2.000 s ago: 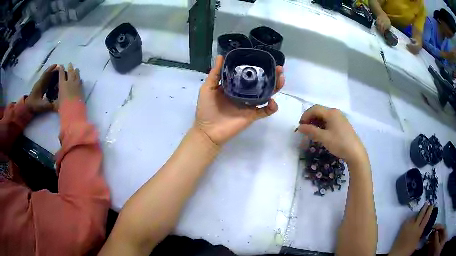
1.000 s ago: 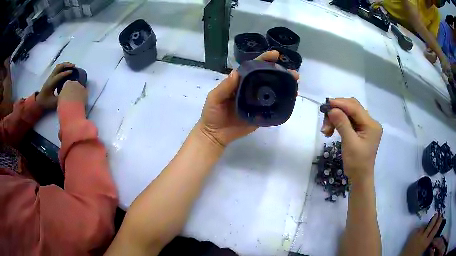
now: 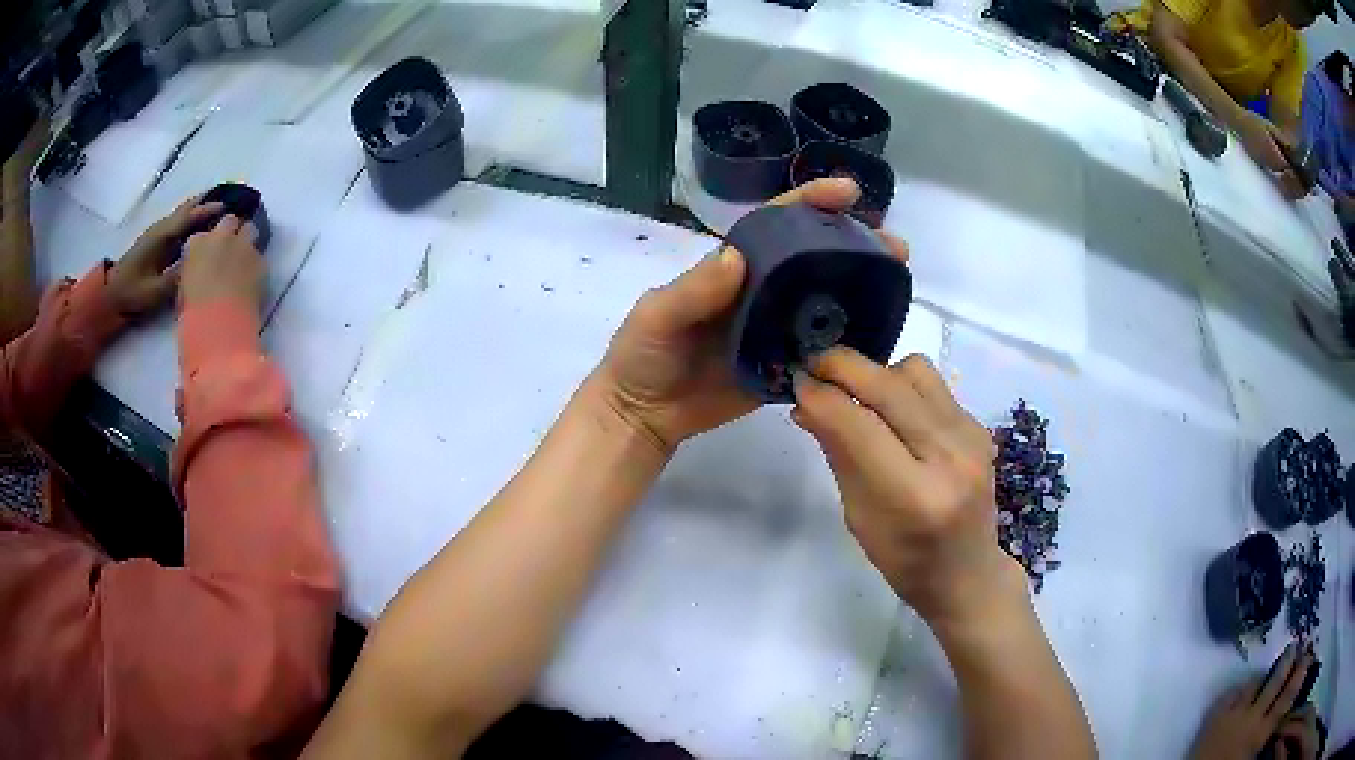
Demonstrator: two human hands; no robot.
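Note:
A dark grey plastic housing [image 3: 820, 282] is held up near the middle of the view, its open side facing me, with a round hub inside. My left hand [image 3: 676, 342] grips it from the left and behind, fingertips showing over its top. My right hand [image 3: 907, 460] has its thumb and fingertips inside the lower part of the opening, pinching a small insert that is mostly hidden by the fingers. A pile of small dark inserts [image 3: 1028, 498] lies on the white bench just right of my right hand.
Three housings [image 3: 743, 146] stand beyond my hands, beside a green post [image 3: 642, 104]. Two nested housings [image 3: 409, 134] stand left of it. A neighbour in a salmon sleeve [image 3: 245, 431] works at left. At right are more housings [image 3: 1244, 584] and another person's hand [image 3: 1256, 713].
My right hand has moved left from beside the housing with the small insert, and its fingertips are now inside the housing. The housing has shifted slightly right and tilted.

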